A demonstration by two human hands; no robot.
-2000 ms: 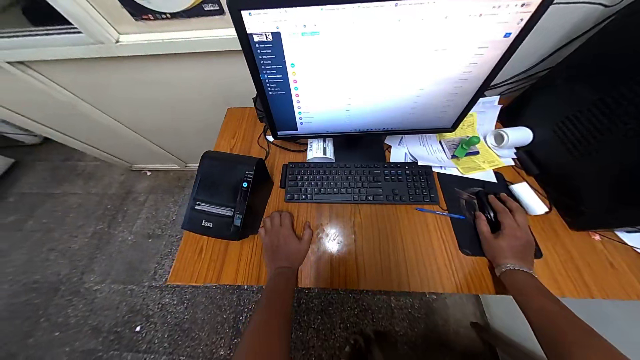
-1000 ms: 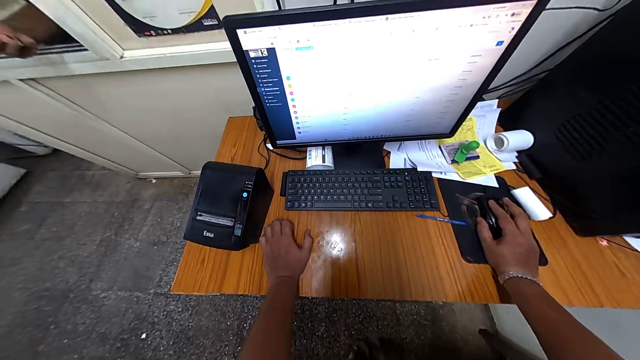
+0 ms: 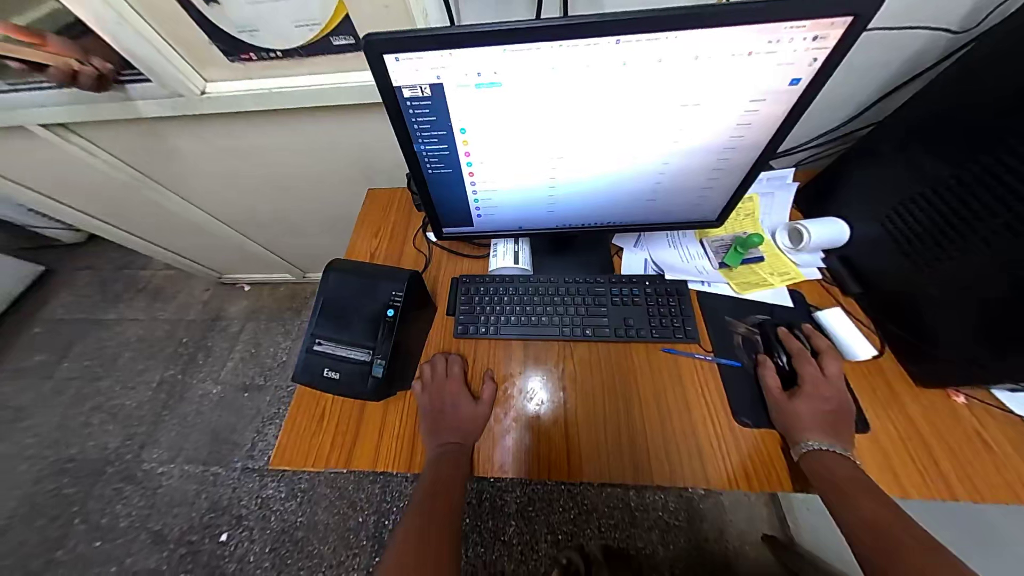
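My right hand [image 3: 812,392] rests over a black computer mouse [image 3: 776,352] on a dark mouse pad [image 3: 740,400]. My left hand [image 3: 454,404] lies palm down on the wooden desk [image 3: 624,424], holding nothing, beside a black Essa receipt printer [image 3: 360,328]. Between and beyond the hands is a black keyboard [image 3: 572,308], touched by neither. A blue pen [image 3: 702,358] lies partly over the pad's left edge. Behind the keyboard stands a lit monitor [image 3: 616,136] showing a list page with a dark side menu.
Papers [image 3: 676,254], a yellow sheet [image 3: 768,276], a green-handled stamp [image 3: 744,250] and paper rolls [image 3: 824,234] lie right of the monitor stand. A large black casing [image 3: 944,208] borders the desk's right. Another person's hand [image 3: 80,68] shows at the window, upper left.
Another person's hand has come into view at the window, where none showed two seconds ago. My left hand stays on the desk and my right hand on the mouse.
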